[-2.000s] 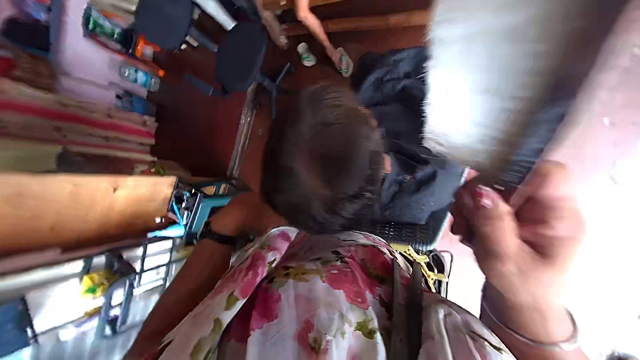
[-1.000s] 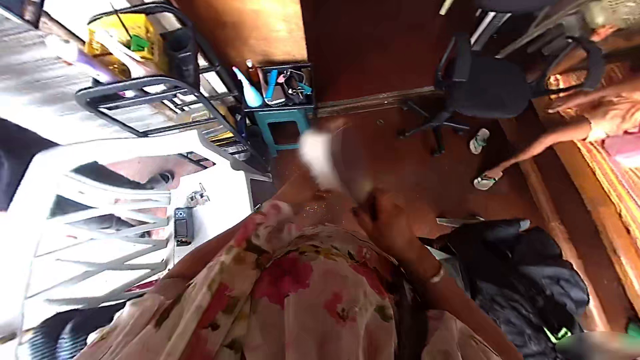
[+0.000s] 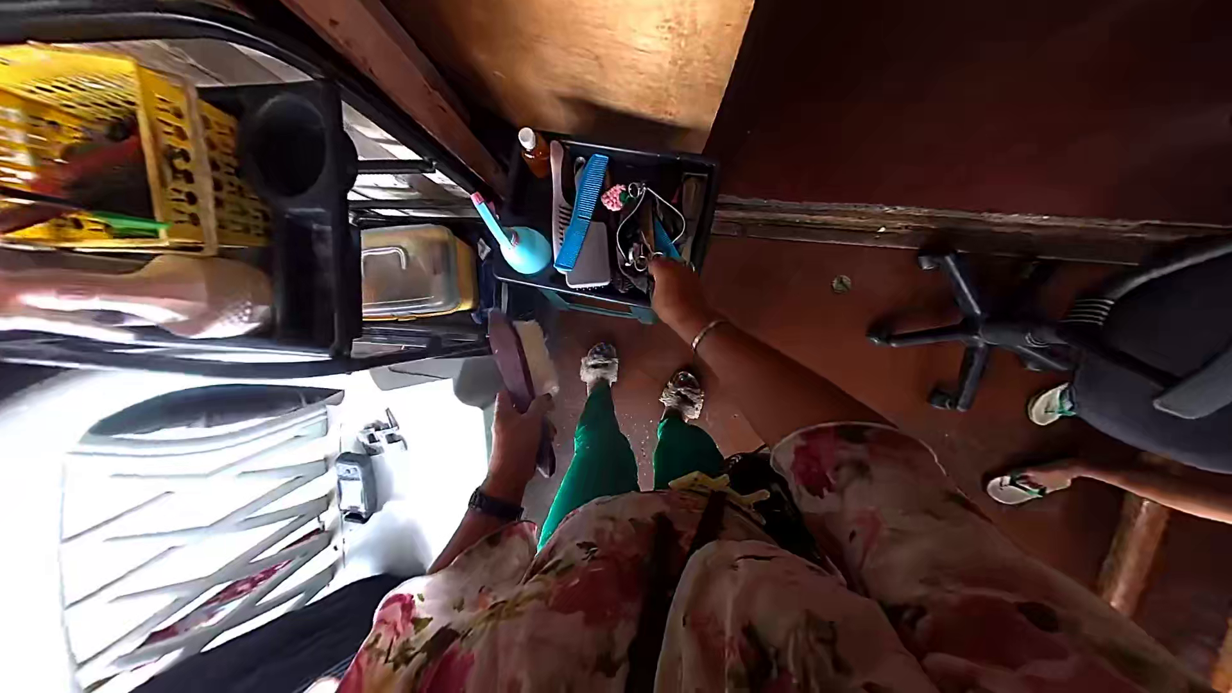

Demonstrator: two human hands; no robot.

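Observation:
My left hand grips a brush with a dark wooden back and pale bristles, held below a black tray. My right hand reaches over the tray's near right edge; its fingertips are among scissors and other tools, and whether they grip one cannot be told. A blue comb lies across the tray's middle, over a grey brush or comb. To its left stand a light blue squeeze bulb and a small brown bottle with a white cap. A pink flower-like piece lies beside the scissors.
Left of the tray, a black rack holds a yellow plastic basket and a clear container. A white woven-back chair stands lower left. A wheeled office chair is on the right, near another person's foot.
The view has swung strongly toward the tray. My right hand, lower and away from the tray one second ago, is now at it. The blurred brush is now clearly in my left hand.

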